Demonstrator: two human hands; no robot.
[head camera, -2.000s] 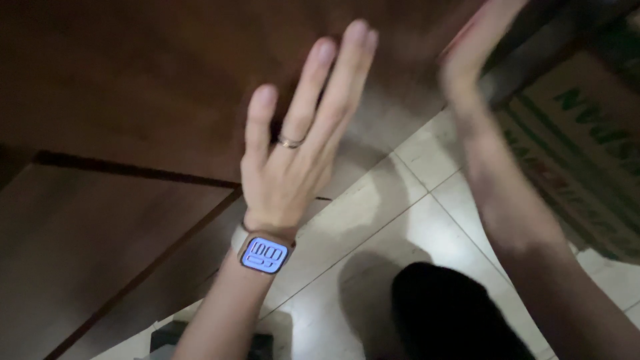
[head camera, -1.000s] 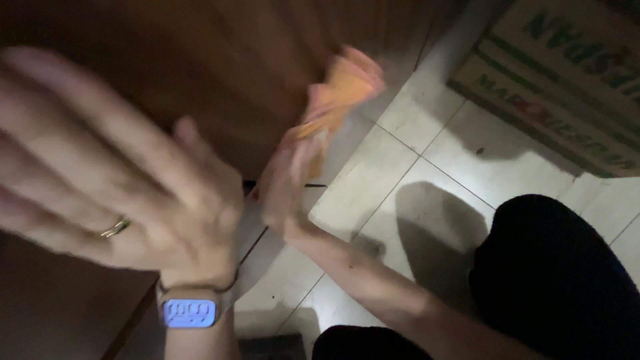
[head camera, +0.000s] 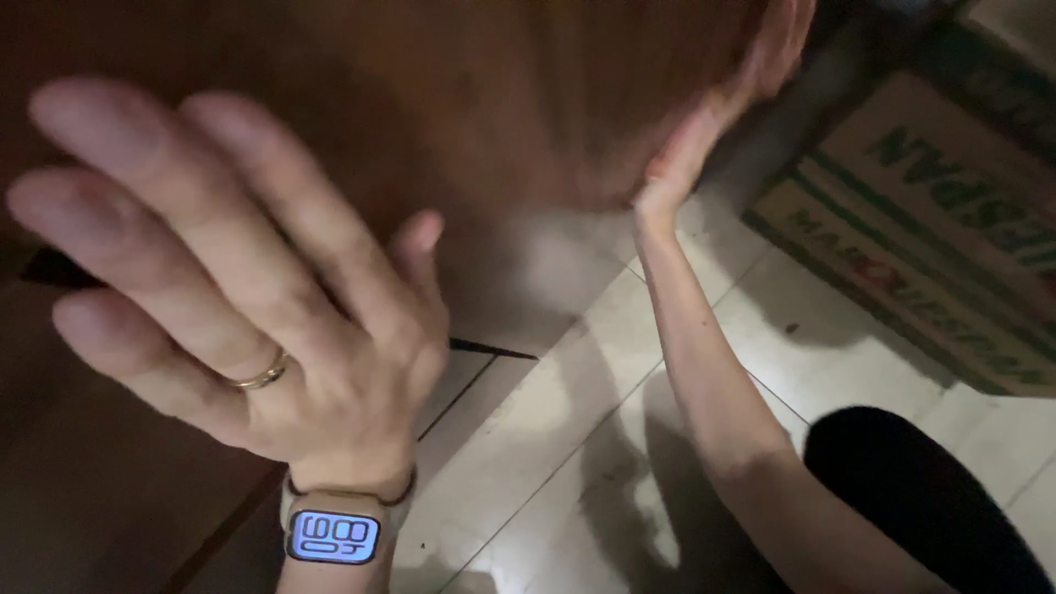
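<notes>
My left hand (head camera: 330, 330) is spread in front of a dark brown wooden furniture panel (head camera: 478, 148), close to the camera, with a ring on one finger and a lit smartwatch (head camera: 334, 536) at the wrist. Nothing is in its palm that I can see. Farther right, my right hand (head camera: 709, 124) reaches up along the panel's right edge. It is blurred, and a small orange-red patch shows beside it; whether it grips anything is not clear. The orange cloth of the earlier view cannot be made out.
A printed cardboard box (head camera: 924, 214) stands on the tiled floor (head camera: 577, 429) at the right. My dark-clothed knee (head camera: 899, 487) is at the lower right. Dark gaps run between the furniture panels at the left and lower middle.
My right hand has moved from the panel's lower middle up and right to its edge. One second ago it held an orange cloth. My left hand is nearer the camera than two seconds ago.
</notes>
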